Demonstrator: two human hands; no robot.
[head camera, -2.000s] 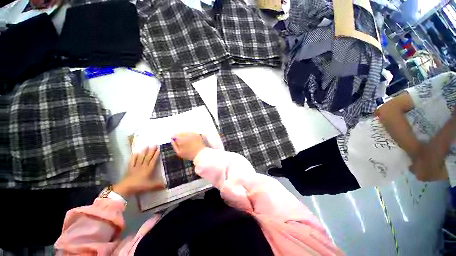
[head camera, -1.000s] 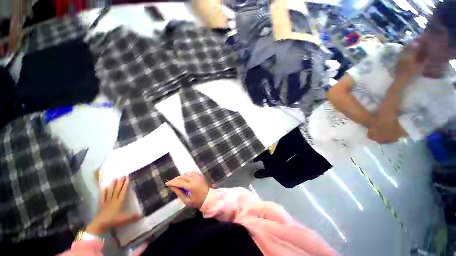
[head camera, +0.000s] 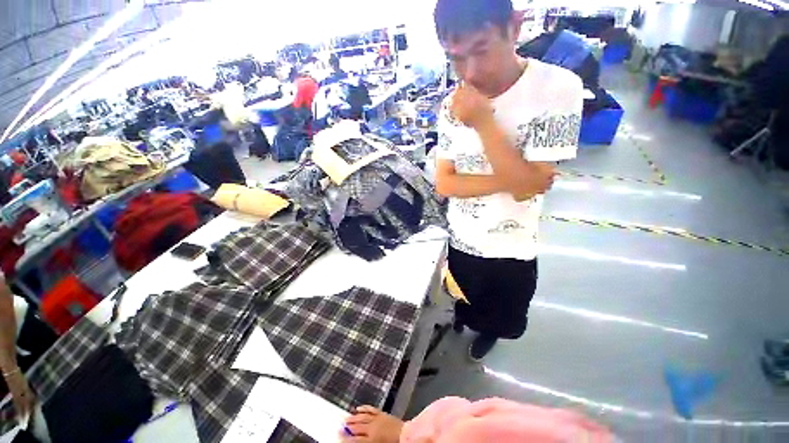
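Observation:
A white marking template lies on plaid cut panels at the bottom edge, with part of its window showing plaid cloth. My right hand is at the template's right side, holding a thin blue-purple pen; its lower part is cut off by the frame. My left hand is out of the picture. A plaid panel lies flat beyond the template. More plaid panels lie stacked to its left, and another stack lies farther back. Blue pens lie left of the template.
A black cut stack lies at the left. A check bundle with a tan card frame, a card roll and a phone lie farther back. A person in a white shirt stands right of the table; another person's hand shows far left.
The view has swung up and right, showing more floor and the standing person. My left hand has left the picture. My right hand now sits at the bottom edge, still with the pen.

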